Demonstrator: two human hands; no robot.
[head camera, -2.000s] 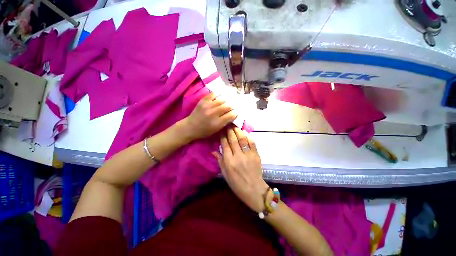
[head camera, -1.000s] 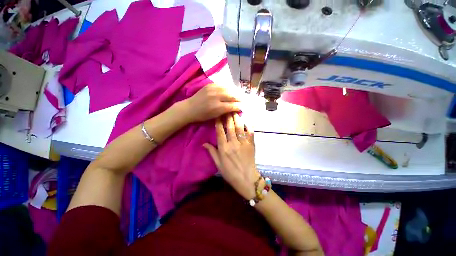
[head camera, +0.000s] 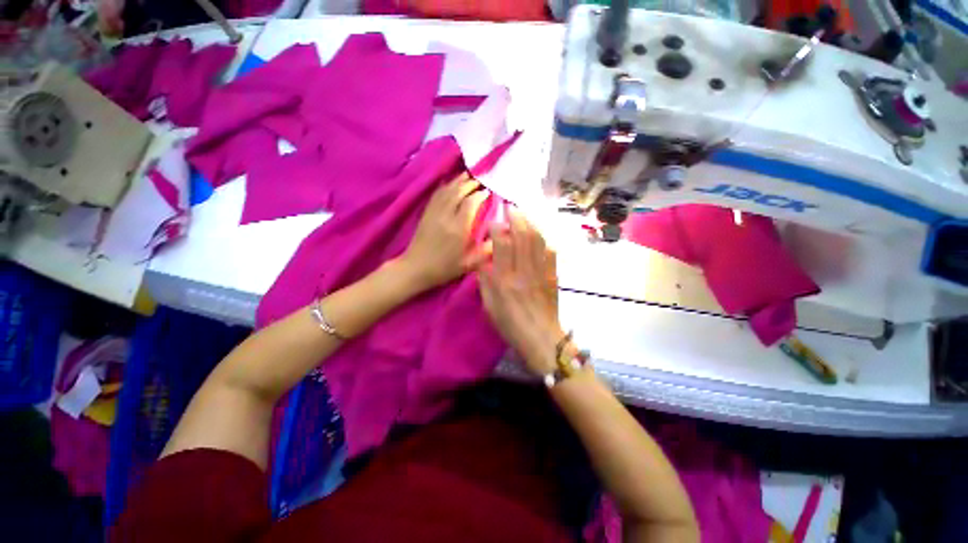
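A large magenta garment panel (head camera: 387, 239) lies left of the needle and hangs over the table's front edge. My left hand (head camera: 451, 233) grips its upper part near the fold, fingers curled. My right hand (head camera: 520, 276) lies beside it, fingers stretched forward over the panel's right edge; what is under its fingers is hidden. A pale piece (head camera: 483, 125) sits just behind the hands with a narrow magenta strip. The white JACK sewing machine (head camera: 637, 117) stands to the right; its presser foot area (head camera: 582, 202) glows brightly, a little right of my fingertips.
Cut magenta pieces (head camera: 366, 111) lie at the back left. A darker magenta piece (head camera: 732, 255) lies under the machine arm, with thread snips (head camera: 809, 358) in front of it. A beige second machine (head camera: 80, 133) stands at the left. Blue crates (head camera: 170, 398) sit below the table.
The view has shifted, showing more of the machine's top. Both hands and the panel's edge have moved left, away from the needle. My right fingers now point further forward, beside my left hand.
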